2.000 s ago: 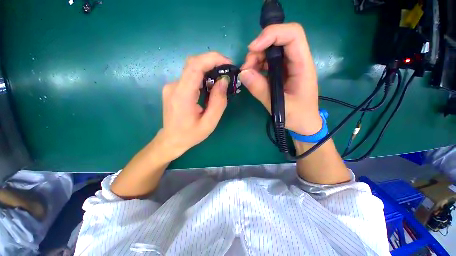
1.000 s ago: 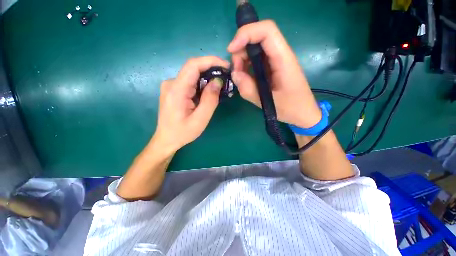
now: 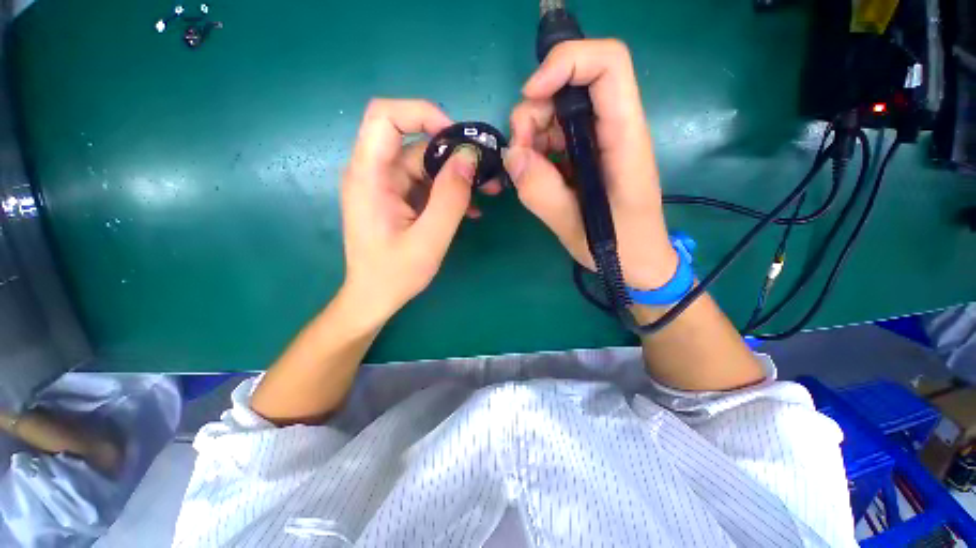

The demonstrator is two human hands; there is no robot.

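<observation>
My left hand [image 3: 396, 214] grips a round black housing [image 3: 451, 139] with whitish spots, thumb on its face. My right hand [image 3: 615, 182] holds the soldering iron [image 3: 579, 139] across the palm, its handle pointing up and away and its tip end cut off by the top edge. The right thumb and forefinger are close together at the housing's right side. Whether they pinch something tiny there I cannot tell. Small components [image 3: 193, 36] lie in a loose group on the green bench top [image 3: 268, 246] at the far left.
A black box with a red light [image 3: 880, 108] stands at the far right. Black cables [image 3: 819, 219] run from it over the bench to my right wrist, which wears a blue strap [image 3: 676, 272]. Another person's arm [image 3: 64, 437] is at lower left. A blue crate [image 3: 872, 423] is at lower right.
The black housing has been turned in my left hand, so its flat face and spots now show more. Both hands shifted slightly; the right hand still holds the iron.
</observation>
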